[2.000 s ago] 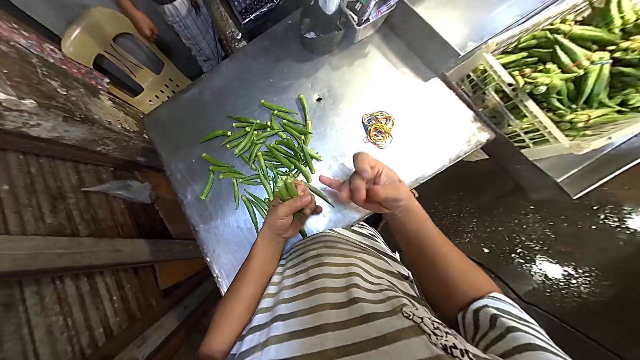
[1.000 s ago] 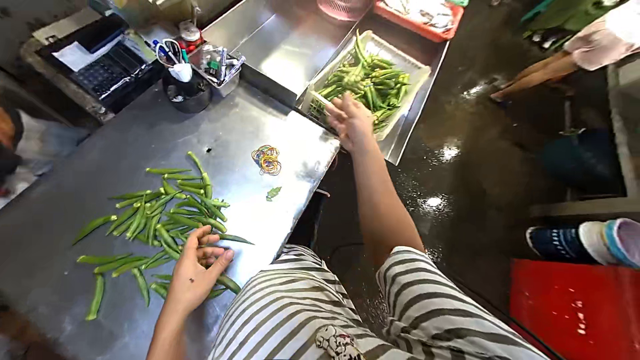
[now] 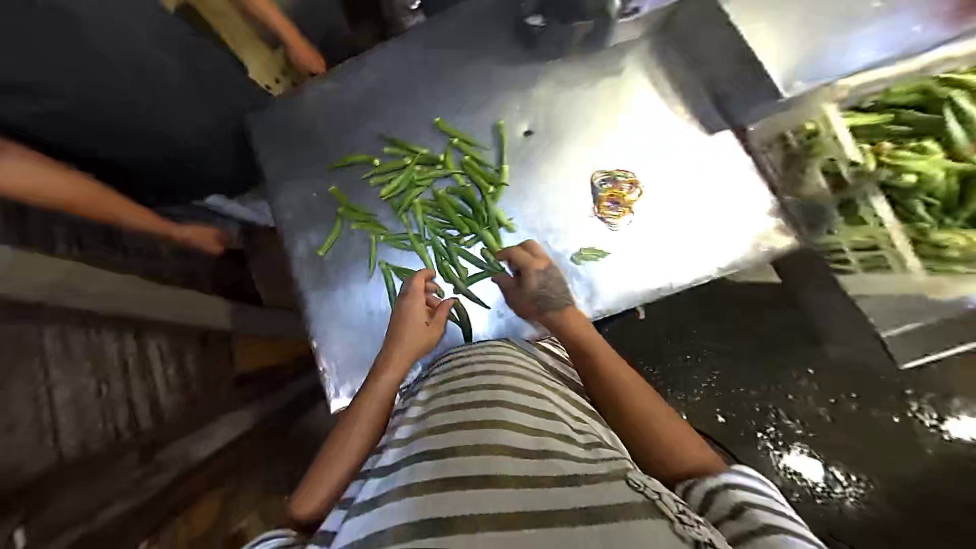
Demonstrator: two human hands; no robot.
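Note:
A loose heap of green okra pods [image 3: 435,198] lies on the metal table [image 3: 343,282]. At the heap's near edge, my left hand [image 3: 419,309] touches pods with its fingers curled; whether it grips one is unclear. My right hand [image 3: 534,282] is at the heap's lower right, fingertips against an okra pod, and its grip is partly hidden. To the right of the pods lies a small pile of coloured rubber bands [image 3: 614,197]. A small green leaf or pod piece [image 3: 589,255] rests between the bands and my right hand.
A white plastic crate [image 3: 877,286] full of okra stands at the right beside a metal tray [image 3: 854,38]. Dark containers sit at the table's far edge. Another person's arms [image 3: 99,191] reach in at the left, near a beige plastic chair [image 3: 236,38]. The floor at right is wet.
My right hand has moved from the okra crate back to the heap on the table. My left hand stays by the heap. The view has swung back to the left.

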